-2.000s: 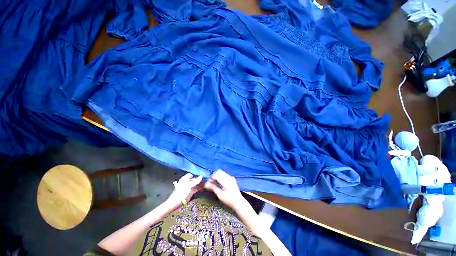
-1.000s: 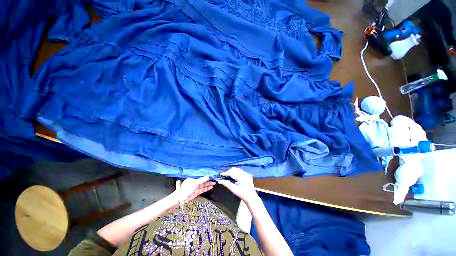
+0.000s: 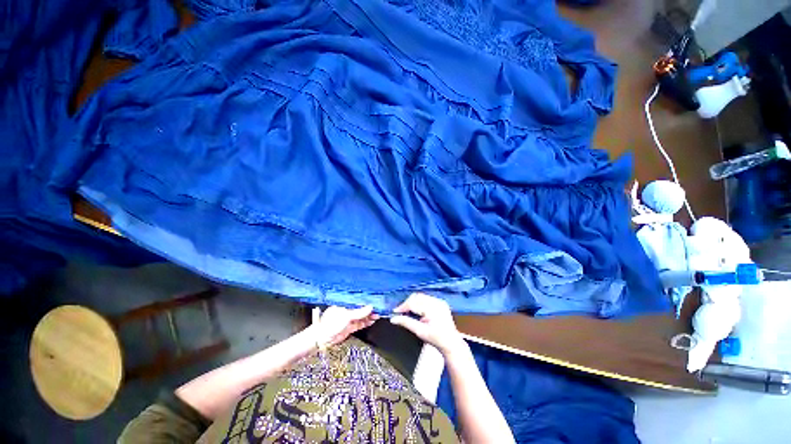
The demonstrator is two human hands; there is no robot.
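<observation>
A blue tiered denim dress [image 3: 347,156] lies spread on the brown table, its bottom hem along the near edge. My left hand [image 3: 341,323] and my right hand [image 3: 427,321] pinch the dress's hem side by side at the table's edge, a small gap apart. The hem's paler inner side shows to the left of my hands and, folded over, to the right. Whether a small tool is in my right hand cannot be seen. The gathered waist shows at the top.
Another blue garment [image 3: 35,113] lies at the left. A round wooden stool [image 3: 76,362] stands at lower left. Blue cloth [image 3: 538,399] lies below the table edge [image 3: 590,368]. A white bundle [image 3: 718,247], a grey cylinder [image 3: 748,378], a clear tube [image 3: 750,161] and a corded device [image 3: 676,78] are at right.
Over two seconds the view has shifted, so the dress and table sit further left. My hands have moved along the hem to the right and now sit slightly further apart.
</observation>
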